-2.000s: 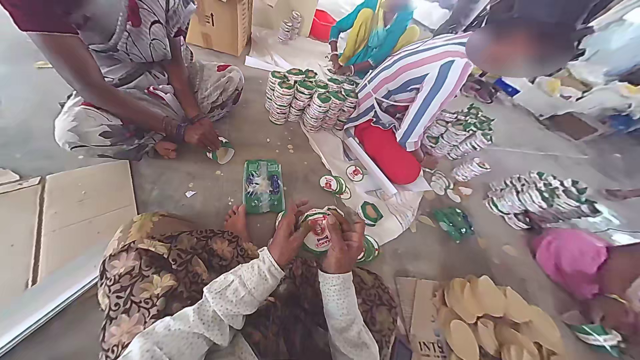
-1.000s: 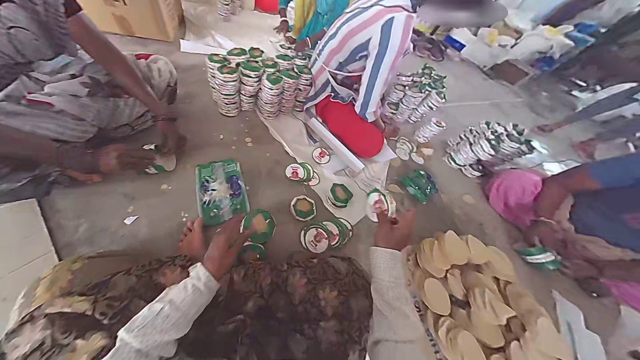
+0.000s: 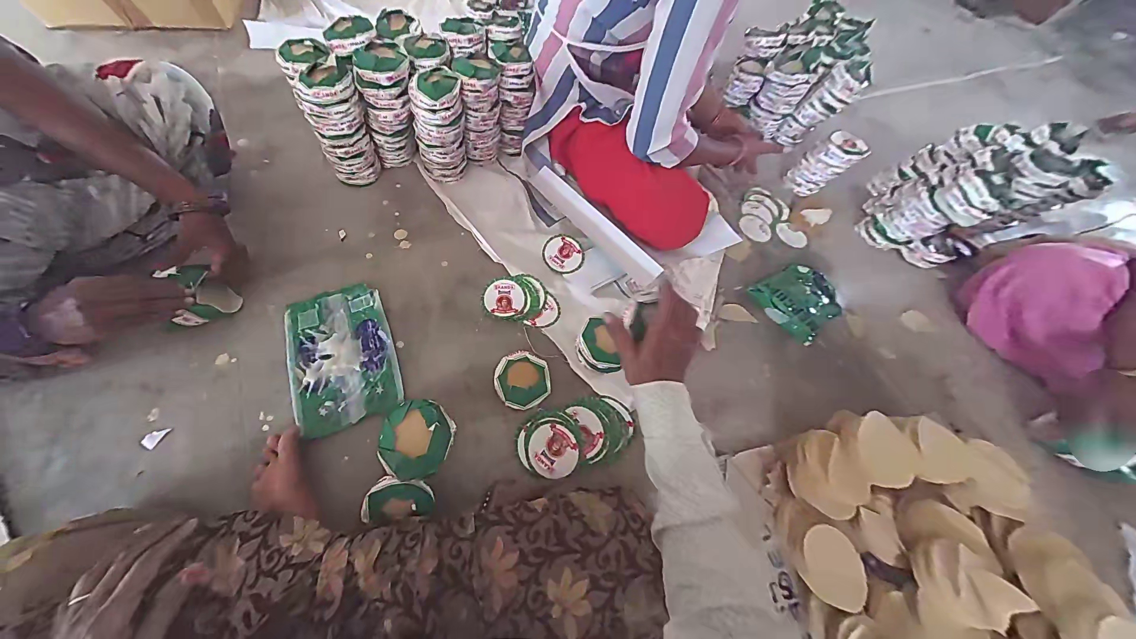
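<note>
My right hand [image 3: 661, 342] reaches over the floor with thumb and fingers apart around a dark green and white round piece [image 3: 638, 318], partly hidden; whether it is gripped is unclear. Just left of it lies a green-rimmed round piece with a tan centre [image 3: 600, 344]. My left hand [image 3: 124, 581], blurred, is low at the left over the patterned cloth of my lap, with nothing visible in it. Between my hands lie a green-wrapped round piece [image 3: 415, 439], another [image 3: 522, 380] and an overlapping row of printed white discs [image 3: 552, 445]. More printed discs [image 3: 508, 298] lie farther forward.
A green printed plastic packet [image 3: 344, 359] lies near my foot. Tan oval pieces [image 3: 834, 568] are heaped at lower right. Stacks of round packs [image 3: 439, 124] stand ahead. Co-workers sit at left, ahead and right; the left one's hands [image 3: 115, 306] hold a green-and-white piece.
Both hands held a round piece together two seconds ago, then parted. My left hand has since moved from the green-wrapped piece down and left onto my lap.
</note>
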